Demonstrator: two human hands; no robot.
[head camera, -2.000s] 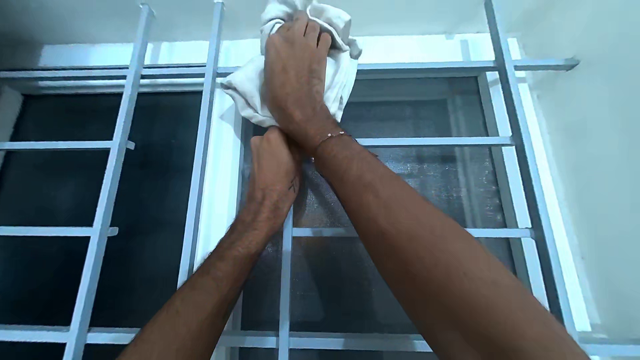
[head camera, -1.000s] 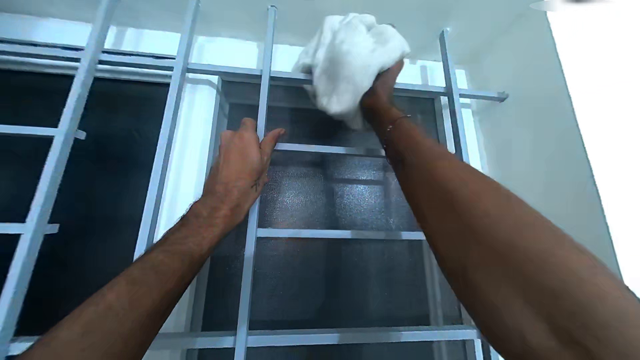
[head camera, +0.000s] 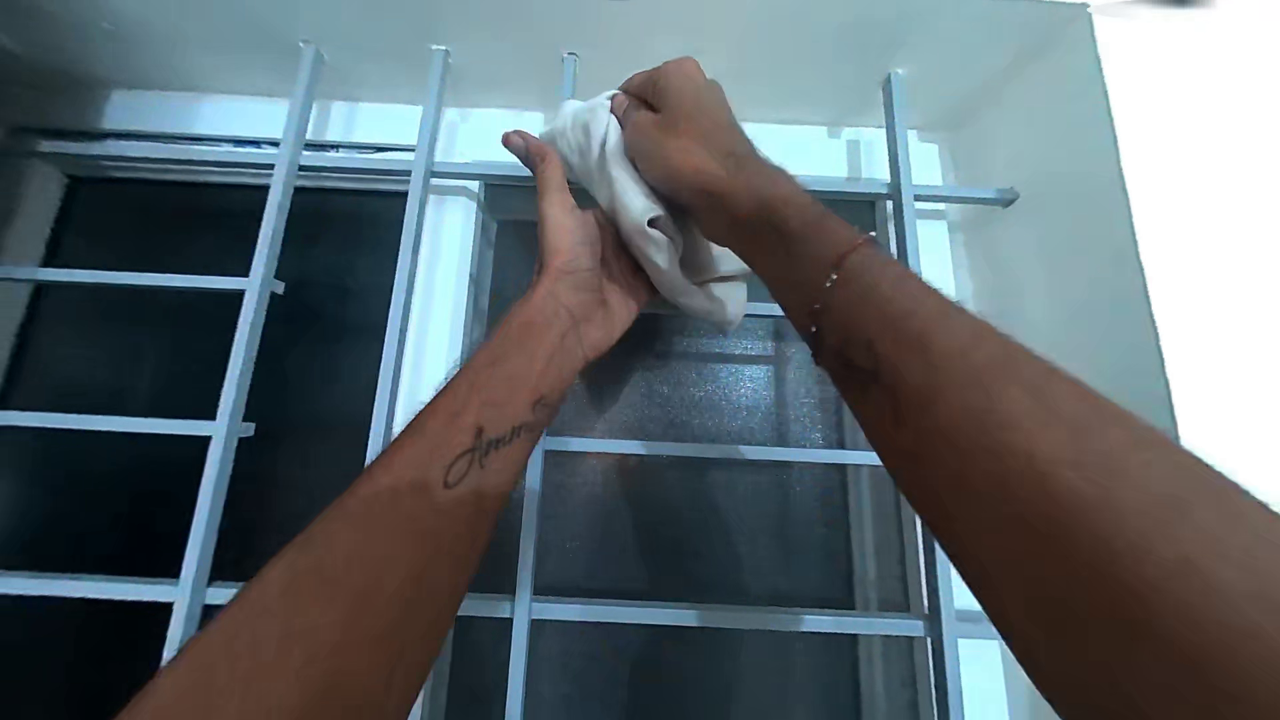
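Note:
A crumpled white cloth (head camera: 640, 200) hangs from my right hand (head camera: 690, 130), whose fingers grip its upper part near the top of a white metal window grille (head camera: 700, 452). Just left of and below the cloth, my left hand (head camera: 585, 235) is raised with its thumb up and its palm against or close to the fabric; its fingers are partly hidden behind the cloth. Both hands are in front of an upright bar, which shows above the cloth. A thin bracelet circles my right wrist.
Dark window panes (head camera: 690, 530) in a pale frame lie behind the grille. More upright bars (head camera: 405, 260) and crossbars stand at the left. A free bar end (head camera: 1010, 197) sticks out at the upper right, near the side wall (head camera: 1060, 240). The ceiling surface (head camera: 750, 50) is close above.
A second ago the cloth was at the top crossbar right of the upright bar, apart from my left hand. Now it is at that bar, and my left hand has turned from the bar to the cloth.

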